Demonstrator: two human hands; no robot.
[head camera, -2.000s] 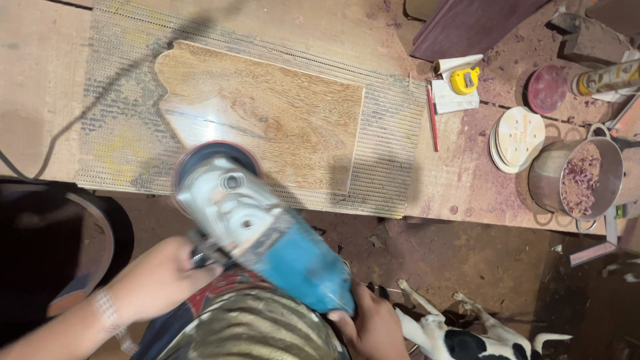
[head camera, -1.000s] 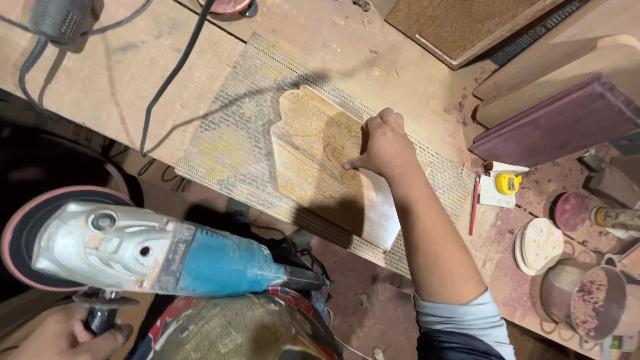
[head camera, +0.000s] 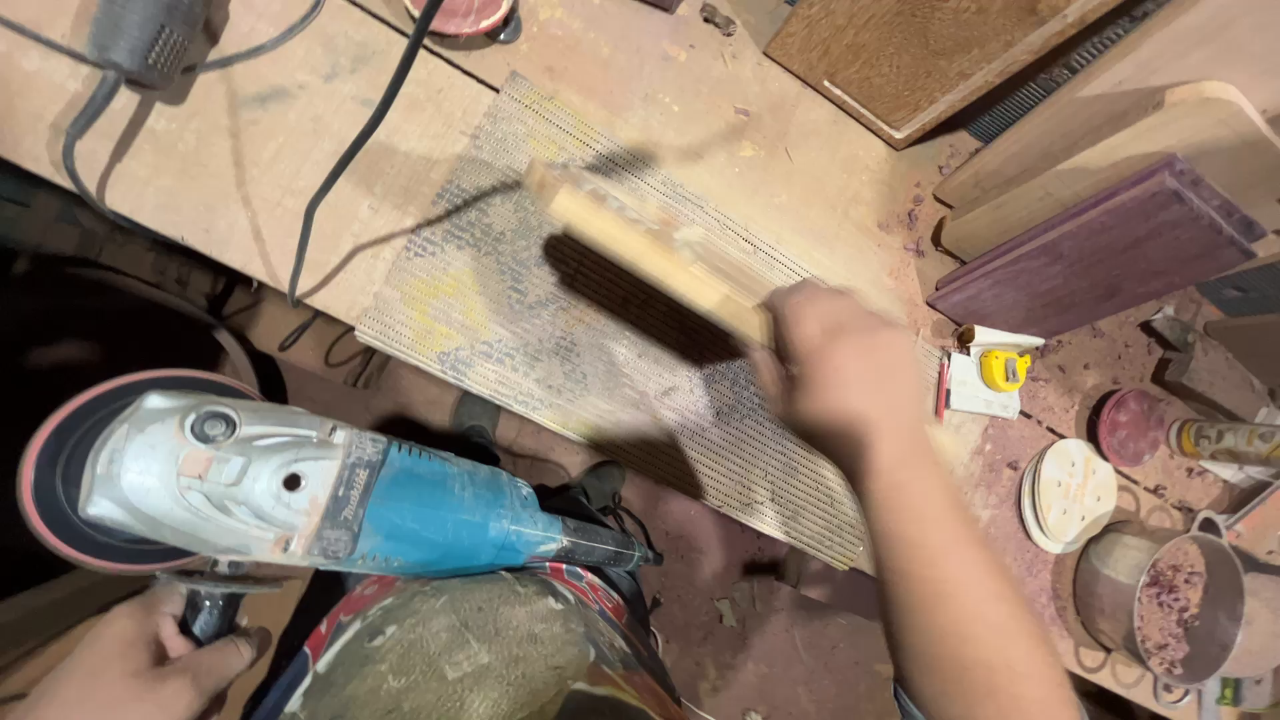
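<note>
My left hand (head camera: 150, 650) grips the black side handle of a teal Makita angle grinder or polisher (head camera: 440, 510) with a round sanding pad (head camera: 60, 480), held off the bench at the lower left. With my right hand (head camera: 830, 370) I hold a wooden board (head camera: 650, 255) by its near right end. The board is tilted up on edge and blurred, and its shadow falls on the ribbed anti-slip mat (head camera: 480, 310). The fingertips behind the board are hidden.
Behind are a brown wooden board (head camera: 930, 60), a purple wooden board (head camera: 1090, 250) and a corded grey tool (head camera: 150, 40). To the right lie a yellow tape measure (head camera: 1004, 370), sanding discs (head camera: 1075, 495) and a metal pot of shavings (head camera: 1120, 590). A black cable (head camera: 350, 160) crosses the bench.
The board lay flat on the mat before; my right hand has now lifted and tilted it. Two seconds ago the tool's pad was against the board; it is now away to the left.
</note>
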